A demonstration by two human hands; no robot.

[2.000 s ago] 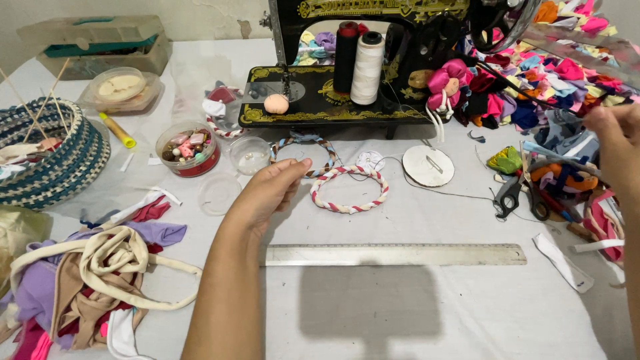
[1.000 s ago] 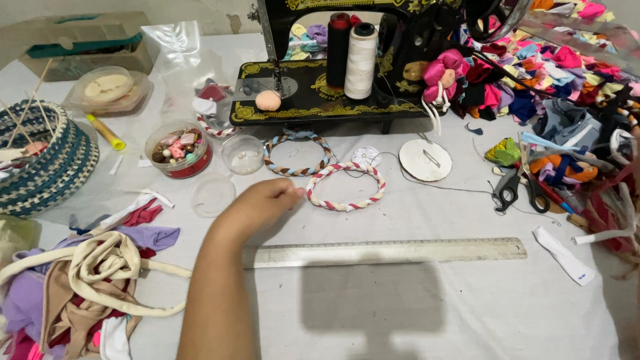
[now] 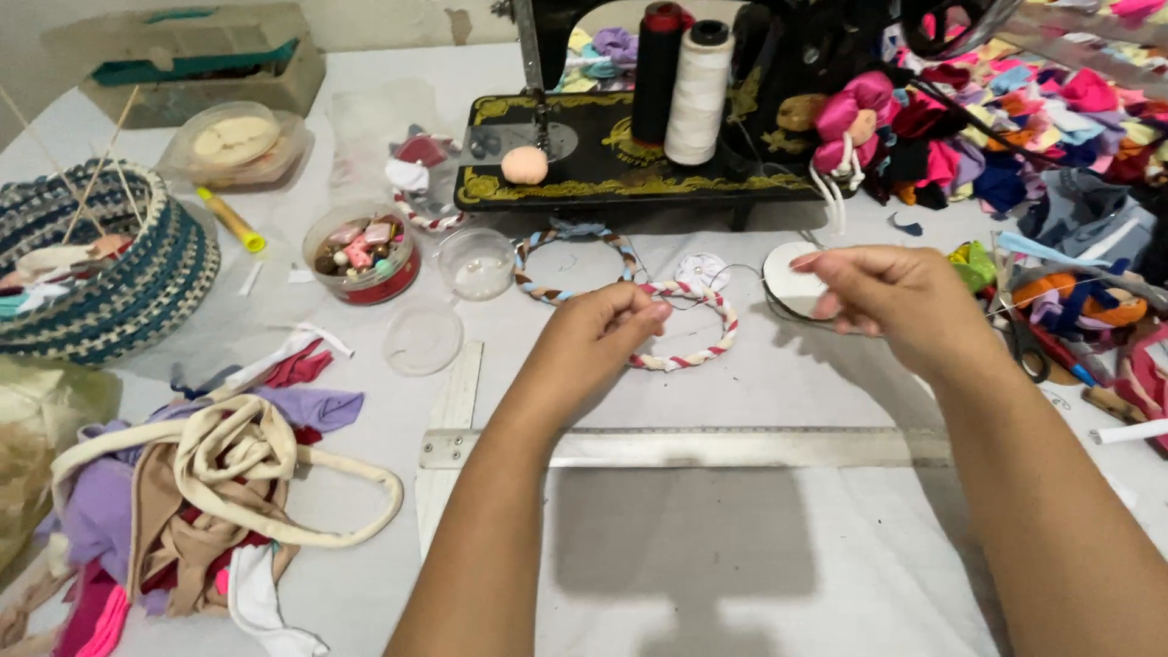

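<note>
My left hand (image 3: 607, 342) has thumb and fingers pinched at the left edge of a red and white braided fabric ring (image 3: 714, 351); whether it grips the ring or something thin is hidden. My right hand (image 3: 885, 297) is raised beside a round white disc (image 3: 796, 278), thumb and forefinger together; a thin thread seems to run near it, but what it pinches cannot be made out. Behind the left hand lies a blue and brown braided ring (image 3: 523, 274). A small white fabric rosette (image 3: 701, 271) sits between the rings and the disc.
A metal T-square ruler (image 3: 693, 449) lies across the front. Behind stands a black sewing machine (image 3: 584, 182) with thread spools (image 3: 701, 100). Fabric strips (image 3: 237, 456), a woven basket (image 3: 173, 265) and a bead tub (image 3: 360, 255) are left; scissors (image 3: 1029, 351) and scraps are right.
My right hand has come in from the right edge to beside the white disc. My left hand stays at the left side of the red and white ring.
</note>
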